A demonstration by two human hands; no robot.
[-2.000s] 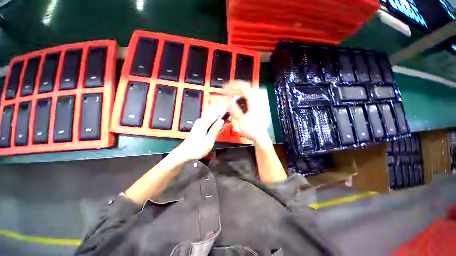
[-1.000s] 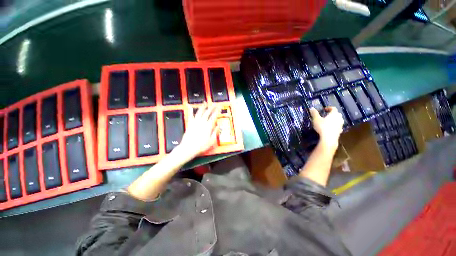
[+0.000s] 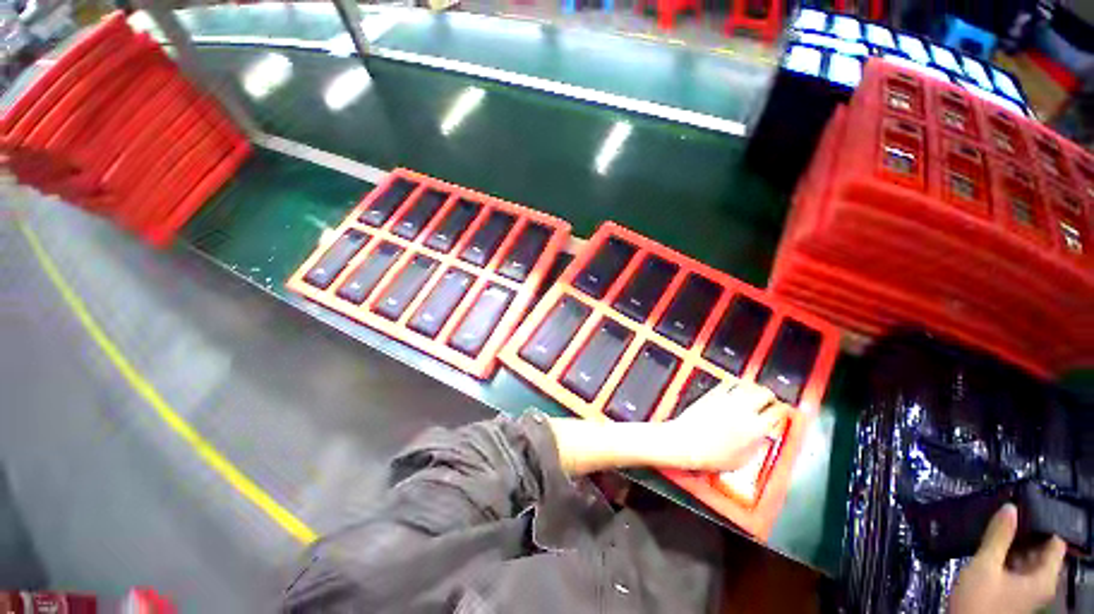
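Observation:
A red phone tray (image 3: 692, 342) lies on the green surface, with black covered phones (image 3: 600, 357) in its slots. Its near right slot shows an orange-yellow open phone (image 3: 752, 470). My left hand (image 3: 726, 429) rests over the near row, beside that phone, fingers bent; whether it grips anything is hidden. My right hand (image 3: 1011, 573) is at the black blister tray (image 3: 882, 468), cut off by the bottom edge. Its thumb is by a black back cover (image 3: 1056, 518); I cannot tell if it is gripped.
Left of it lies a finished red tray (image 3: 518, 292) full of black phones. A tall stack of filled red trays (image 3: 912, 234) stands behind the blister tray. Stacked red trays (image 3: 132, 132) slant at far left. Lit screens (image 3: 840, 46) are at the back right.
The view has swung, so the trays appear further right and more of the left bench shows. My left hand is still over the red tray; my right hand is still at the blister tray.

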